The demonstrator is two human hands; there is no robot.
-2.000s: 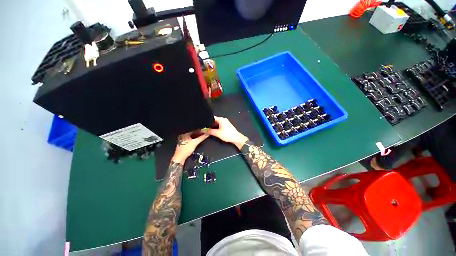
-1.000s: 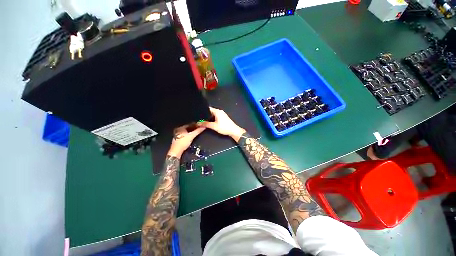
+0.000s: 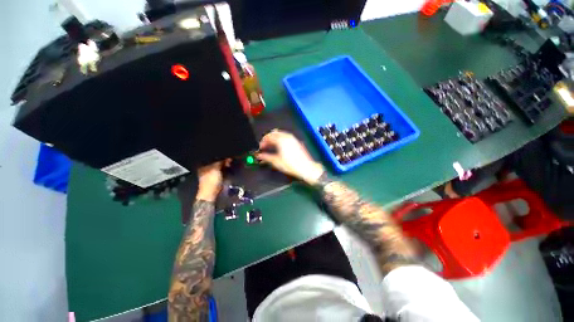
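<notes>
The big black machine overhangs my hands, with a green light at its lower edge. My left hand reaches under the machine; its fingertips are hidden. My right hand is just right of the green light, fingers bent together near the machine's corner; something small and dark may be at the fingertips, but blur hides it. Several small black modules lie loose on and by the black mat. The blue bin to the right holds rows of black modules at its near end.
A bottle stands beside the machine. Black parts trays lie at the right. A clump of black parts lies left under the label. A red stool and part of a person are at right.
My hands have moved apart: the right has shifted right, the left has drawn slightly left. The green light now shows in the gap between them. The camera view has shifted slightly.
</notes>
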